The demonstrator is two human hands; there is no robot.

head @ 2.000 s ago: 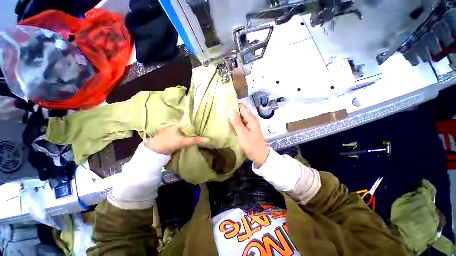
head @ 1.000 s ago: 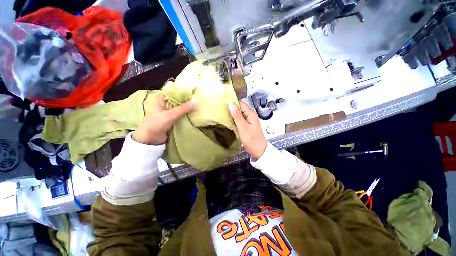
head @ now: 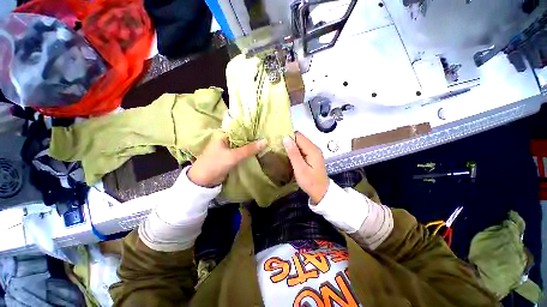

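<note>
A yellow-green knit garment (head: 201,123) lies over the table's front edge, with a narrow sleeve stretched out to the left. Its upper part reaches the presser foot and needle area (head: 273,67) of the sewing machine. My left hand (head: 221,160) grips the cloth, thumb pointing right. My right hand (head: 307,165) pinches the garment's right edge between thumb and fingers. Between my hands the cloth opens on a darker olive inner face. The fingertips under the cloth are hidden.
Red and clear plastic bags (head: 123,45) lie at upper left. An open metal guard (head: 327,25) stands beside the needle area. Brown tape (head: 391,136) is on the machine bed. Scissors (head: 444,226), a thin metal tool (head: 451,174) and a green garment bundle (head: 499,252) lie on dark cloth at right.
My left hand has moved down and right along the cloth from its place a second ago. The cloth's upper part is now gathered in folds. The view has shifted slightly.
</note>
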